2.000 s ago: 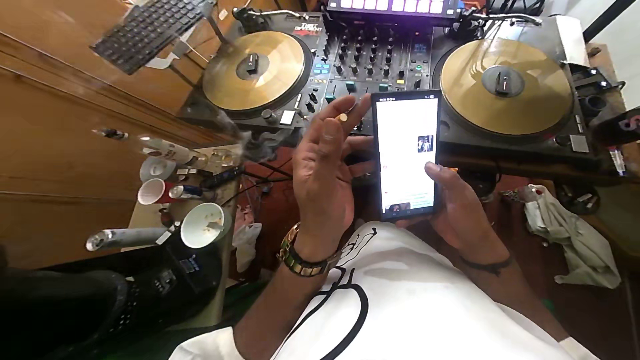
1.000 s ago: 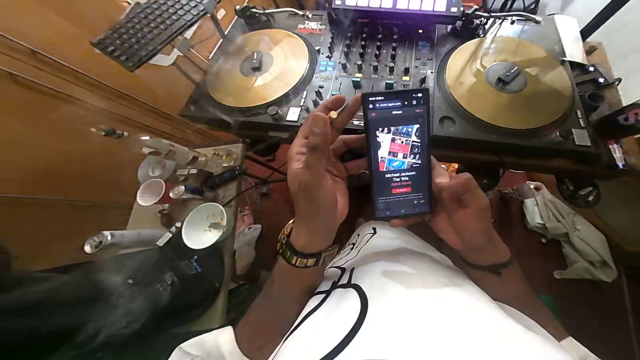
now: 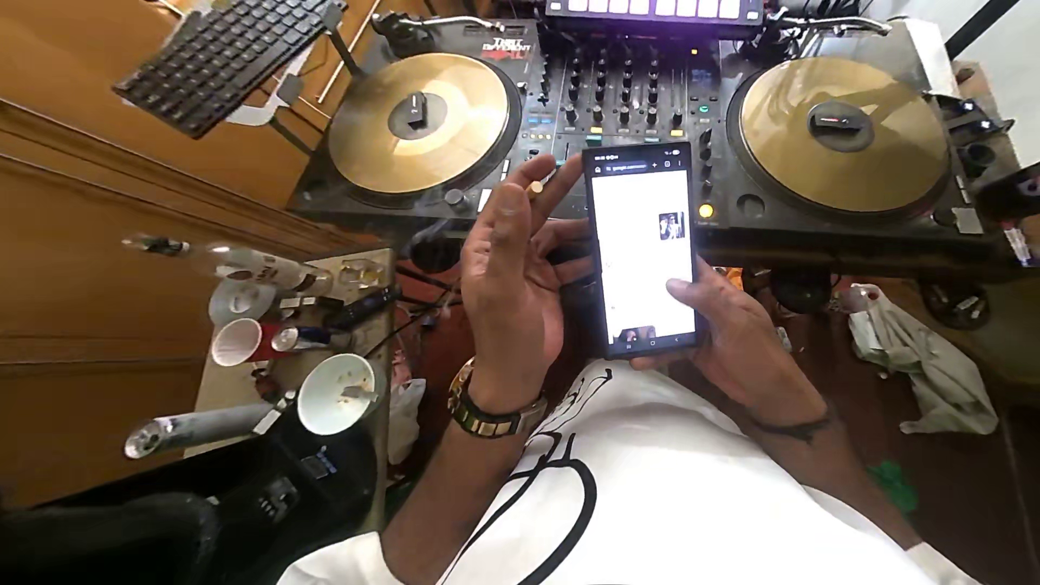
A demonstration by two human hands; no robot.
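Observation:
A black smartphone (image 3: 642, 252) with a mostly white lit page is upright in my right hand (image 3: 743, 345), whose thumb lies on the screen. My left hand (image 3: 516, 284) has a cigarette (image 3: 534, 189) between its fingers, the pale round end showing. Its other fingertips reach the phone's left edge; whether they bear any of its weight I cannot tell. Beyond the phone stands a DJ mixer (image 3: 613, 106), flanked by a left turntable with a gold record (image 3: 463, 150) and a right turntable with a gold record (image 3: 780, 162).
A black keyboard (image 3: 227, 61) sits tilted at upper left. On a side table (image 3: 375, 422) at left are a white bowl (image 3: 335, 396), a red cup (image 3: 237, 341), a can (image 3: 302, 339) and a clear bottle (image 3: 264, 270). A pale cloth (image 3: 934, 366) lies on the floor at right.
The phone's screen has gone from a white page to a dark page with album pictures, and back to a white page. My right thumb is over the screen again. My left hand has barely moved.

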